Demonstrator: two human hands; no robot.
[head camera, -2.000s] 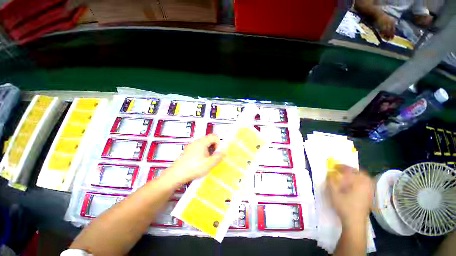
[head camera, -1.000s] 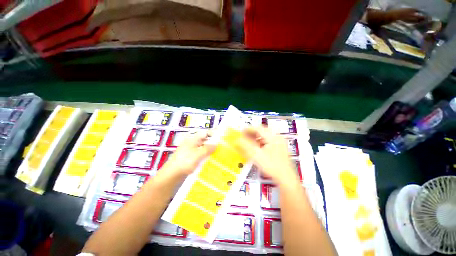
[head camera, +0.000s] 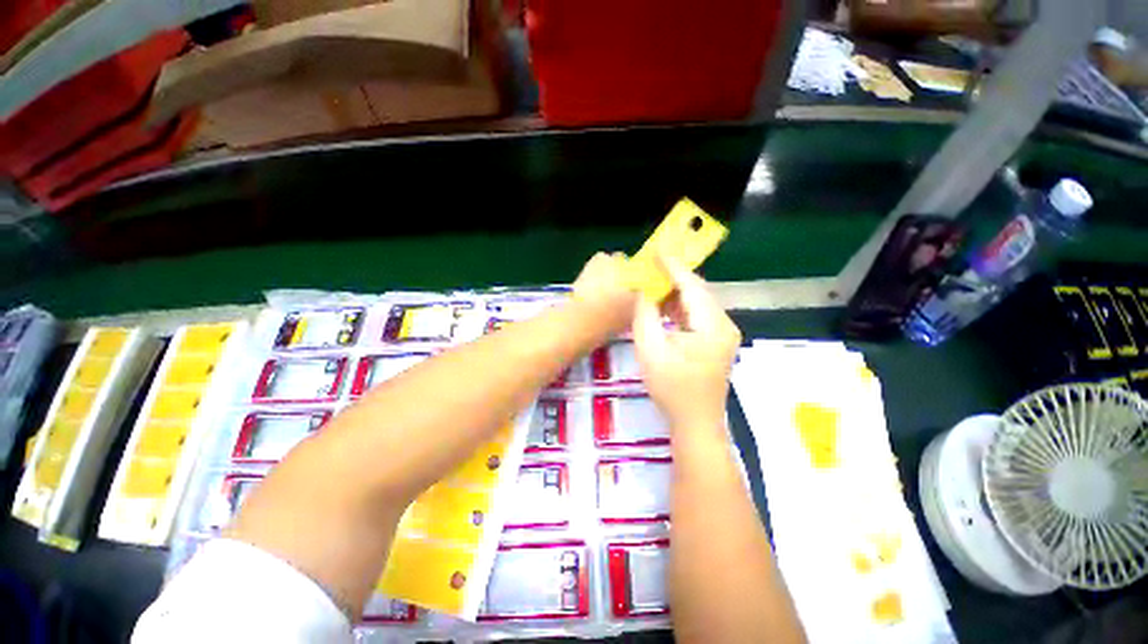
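A yellow die-cut sticker (head camera: 681, 242) with a dark round hole near its upper end is held up between both hands, above the far edge of the tray. My left hand (head camera: 607, 287) grips its lower left side. My right hand (head camera: 686, 337) has its fingers on the lower right side. A sticker sheet (head camera: 441, 544) with yellow rectangles lies over the blister tray (head camera: 743, 503), partly hidden under my left forearm. Red-edged phone housings (head camera: 632, 488) sit in the tray's pockets, some hidden by my arms.
Two sticker stacks (head camera: 161, 428) stand at left. Used backing sheets (head camera: 837, 503) with yellow scraps lie at right, beside a white fan (head camera: 1080, 488). A bottle (head camera: 1001, 264) and a phone (head camera: 900, 274) are behind. Beyond the green belt (head camera: 416, 258) are a red bin (head camera: 648, 63) and cardboard (head camera: 327, 63).
My right hand came from the backing sheets to the sticker sheet, then both hands moved up and away with one sticker. The sheet now lies on the tray, out of my left hand.
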